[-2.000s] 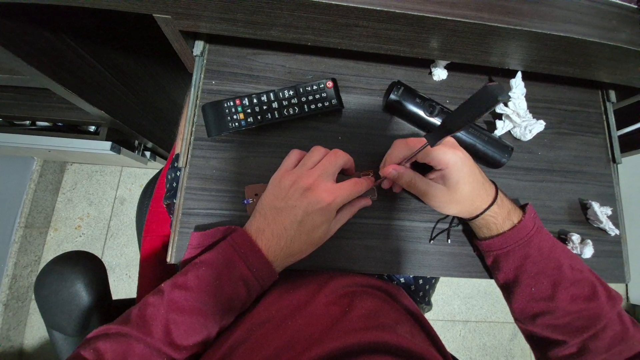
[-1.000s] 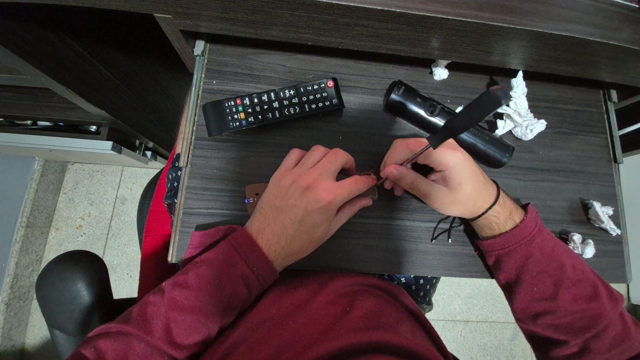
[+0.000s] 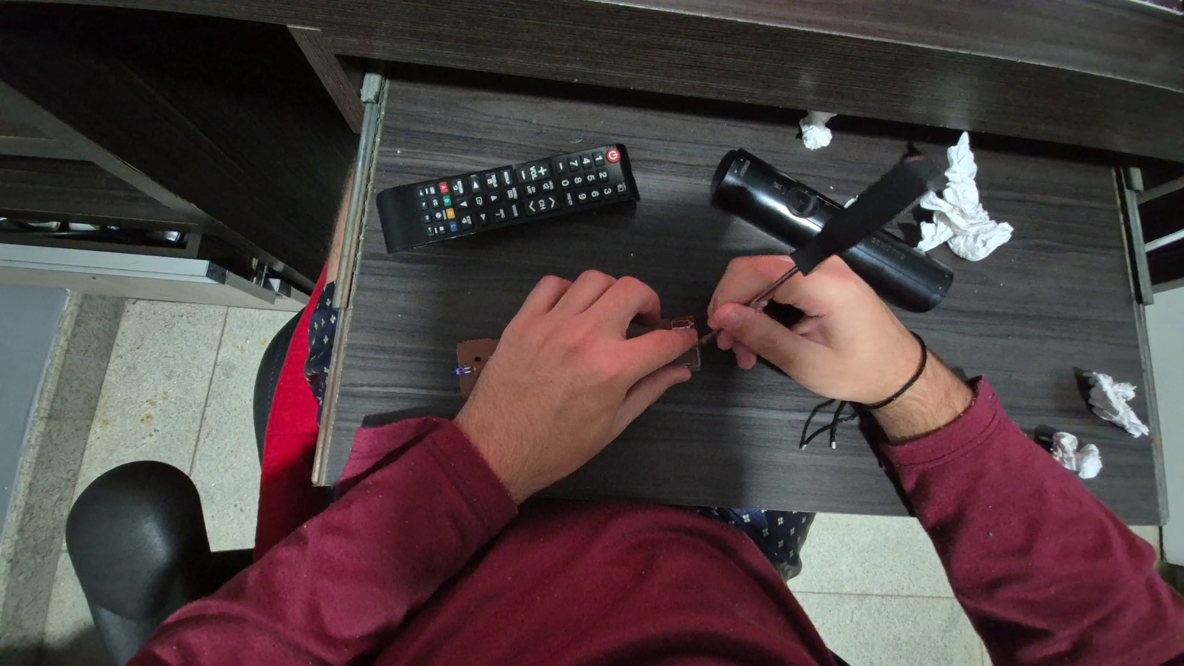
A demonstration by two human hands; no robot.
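Observation:
A brown circuit board [image 3: 475, 359] with a small clear LED at its left end lies on the dark wood-grain pull-out shelf. My left hand [image 3: 578, 375] covers its middle and grips its right part between thumb and fingers. In my right hand [image 3: 805, 328] is a thin metal tool with a wide black handle [image 3: 862, 215], held like a pen. Its tip is at the right end of the board; what kind of tool it is, I cannot tell. Above my left hand lies a black remote control [image 3: 509, 197], buttons up.
A black remote casing [image 3: 832, 229] lies behind my right hand, partly under the tool's handle. Crumpled white paper [image 3: 964, 208] lies at the back right, a smaller piece [image 3: 816, 130] near the back edge, and two more [image 3: 1116, 403], [image 3: 1076, 455] at the right. The shelf's left edge [image 3: 347, 277] has a metal rail.
The black handle in my right hand has shifted its tilt slightly. My left hand stays on the board, and the remote and papers have not moved.

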